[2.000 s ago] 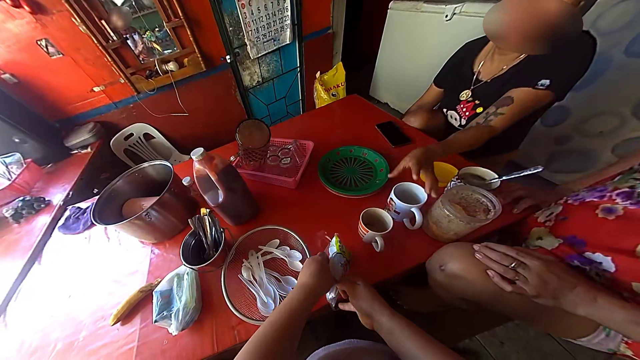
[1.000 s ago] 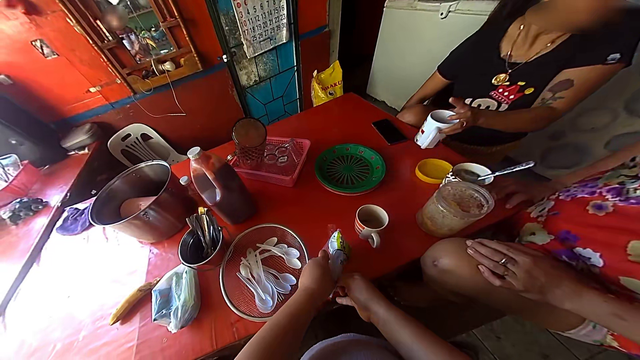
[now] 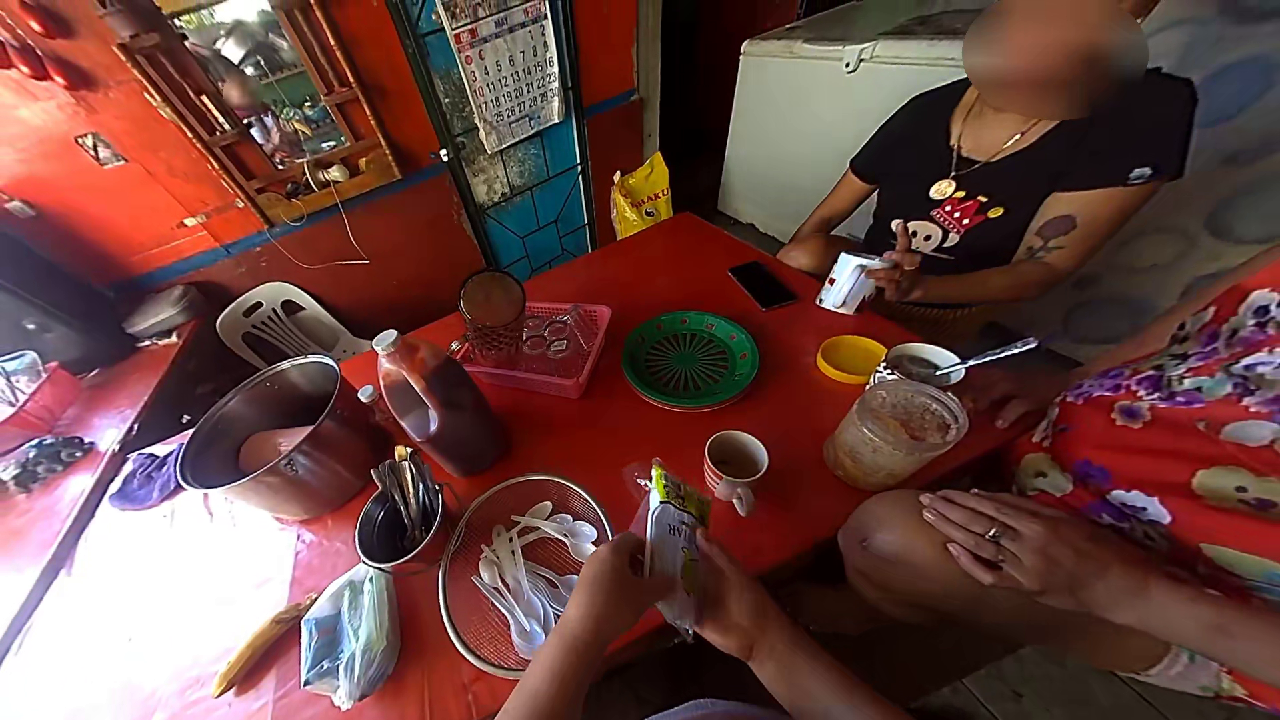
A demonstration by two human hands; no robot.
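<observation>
A small printed plastic packet (image 3: pixel 676 548) stands upright between my two hands over the table's near edge. My left hand (image 3: pixel 618 585) grips its left side, and my right hand (image 3: pixel 735 605) holds its right side and lower part. Just left of my left hand lies a round mesh strainer (image 3: pixel 457 560) with white plastic spoons (image 3: pixel 530 575) in it. Beyond the packet stands a striped mug (image 3: pixel 735 462) with a brown drink inside. The fingertips behind the packet are partly hidden.
On the red table (image 3: pixel 600 440) are a green plastic plate (image 3: pixel 690 358), a plastic jar (image 3: pixel 893 435), a yellow lid (image 3: pixel 850 358), a jug of dark liquid (image 3: pixel 440 410), a metal pot (image 3: pixel 280 440) and a pink tray (image 3: pixel 540 375). Two people sit at the right; one holds a white mug (image 3: pixel 850 281).
The person across the table has picked up a white mug that stood beside the striped one. The packet shows more of its face between my hands than before.
</observation>
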